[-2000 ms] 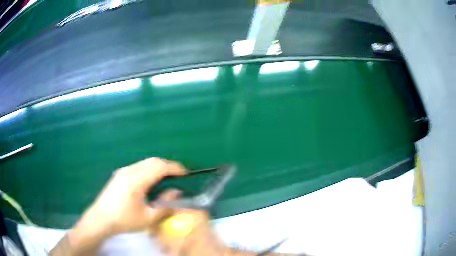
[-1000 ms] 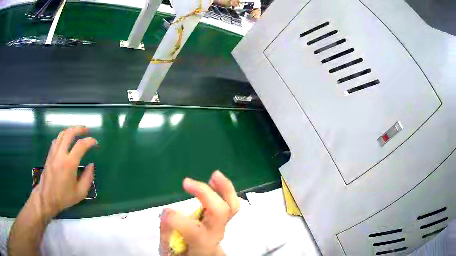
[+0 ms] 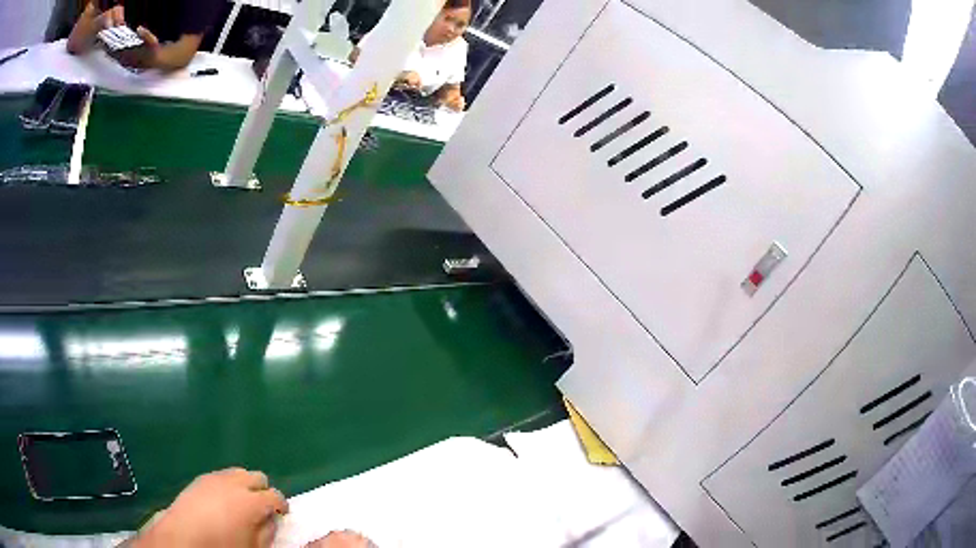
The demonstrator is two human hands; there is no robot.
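Observation:
A phone middle frame (image 3: 77, 463), dark with a thin bright rim and a pale patch at its right end, lies flat on the green conveyor belt (image 3: 428, 369) at the lower left. My left hand (image 3: 219, 512) is just right of it, not touching it, over the edge of the white sheet (image 3: 460, 498). Its fingers are curled and I cannot tell whether they hold anything. Only a small part of my right hand (image 3: 342, 539) shows at the bottom edge, beside my left hand. Its fingers are cut off and no yellow tool shows.
A large grey vented machine (image 3: 653, 203) fills the right, with a yellow piece (image 3: 589, 434) at its lower edge. White posts (image 3: 321, 161) stand on the dark strip beyond the belt. Two people sit at the far bench, one with a pale item in the hands.
My left hand has left the frame, moving right and down. My right hand has dropped mostly out of view, with its yellow tool. The view has tilted up, showing people opposite.

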